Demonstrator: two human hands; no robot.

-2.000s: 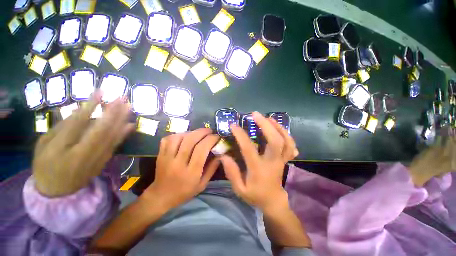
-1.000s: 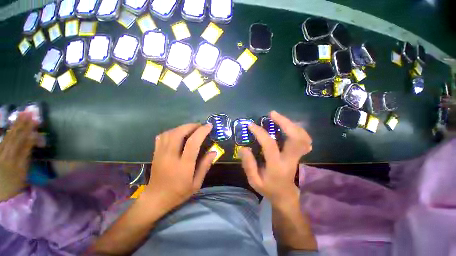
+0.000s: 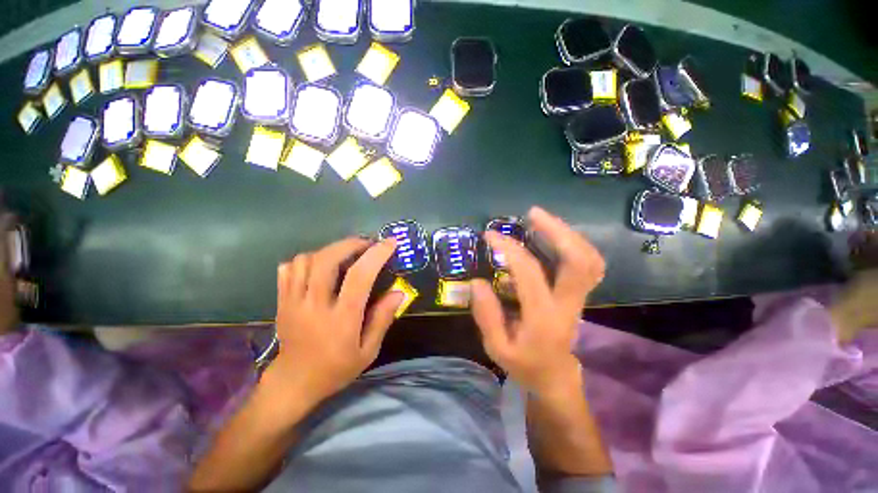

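Observation:
Three lit smartwatch units lie side by side on the bench before me, showing rows of small icons: left unit (image 3: pixel 404 246), middle unit (image 3: pixel 454 253) and right unit (image 3: pixel 504 237). Small yellow-edged batteries (image 3: pixel 452 293) lie below them. My left hand (image 3: pixel 332 306) has its index fingertip at the left unit's left edge and its thumb beside that unit's battery. My right hand (image 3: pixel 539 303) is spread, its index fingertip over the right unit, partly hiding it, and its thumb below the middle unit. Neither hand grips a unit.
White-screen units (image 3: pixel 214 104) with batteries lie in two rows at upper left. One dark-screen unit (image 3: pixel 474 65) lies at upper middle. A loose cluster of dark-screen units (image 3: pixel 596 128) lies at right. A pale rail (image 3: pixel 501 12) runs behind. Neighbours' pink-purple sleeves (image 3: pixel 712 376) show on both sides.
The lower row of white-screen units at left is gone, and the neighbour's hand there has drawn back left. The left unit's display changed to icon rows. My hands stay around the three units.

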